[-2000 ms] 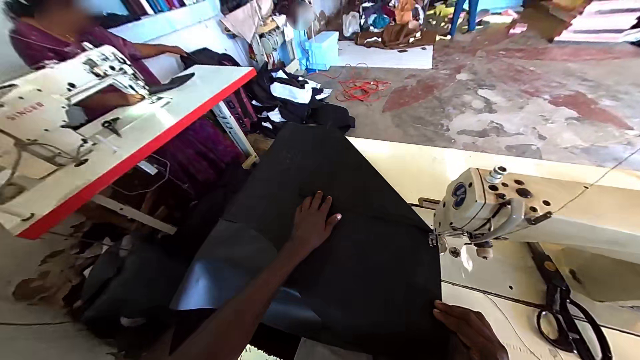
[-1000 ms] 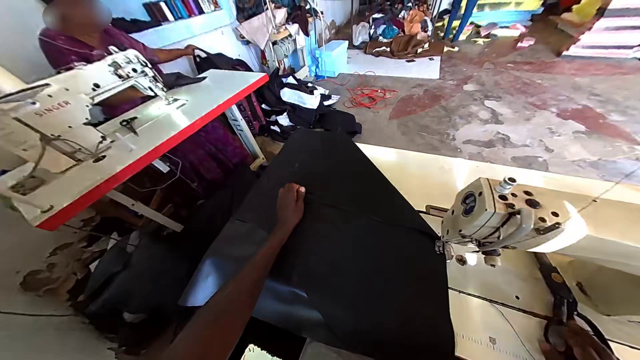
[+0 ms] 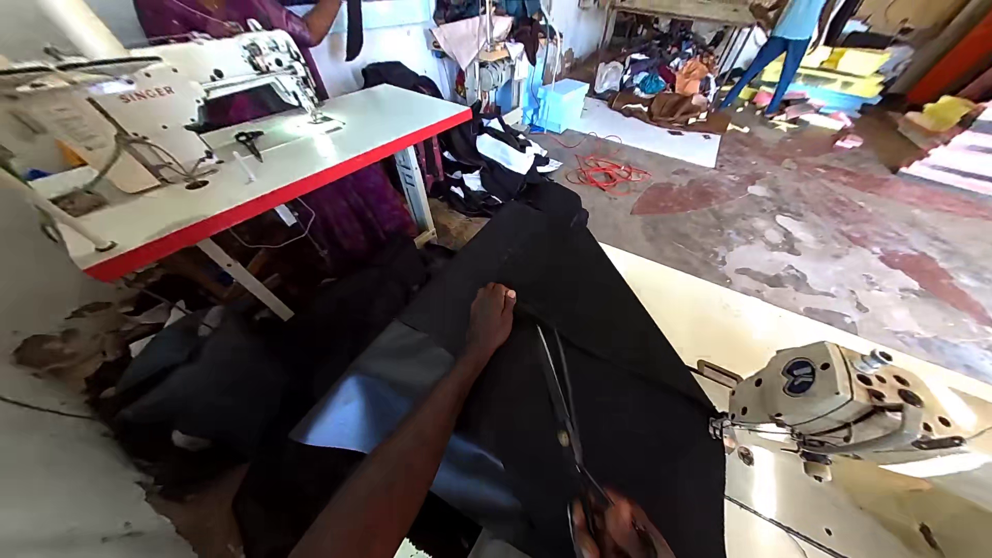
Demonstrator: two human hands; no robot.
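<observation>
Black fabric [image 3: 620,403] lies over the sewing table in front of me, its right edge at the needle area of an industrial sewing machine [image 3: 821,403]. My left hand [image 3: 492,314] is closed on a fold of this fabric near its middle. Low in the view, my right hand [image 3: 620,527] holds large fabric scissors [image 3: 563,434] by the handles. Their blades are parted and point away from me, over the fabric, with the tips a little right of and below my left hand. A shiny grey-blue part of the material [image 3: 372,411] shows left of my left forearm.
At the left, a person in purple stands behind a second sewing machine [image 3: 178,101] on a red-edged table [image 3: 310,174]. Dark cloth is heaped below it. Beyond lie a black-and-white cloth pile [image 3: 496,155], a coiled red cable [image 3: 608,174] and a blue box [image 3: 564,105]. Another person stands far back.
My right hand has taken the scissors from the table right of the machine and brought them over the fabric. My left hand has closed on the cloth. The view has shifted left.
</observation>
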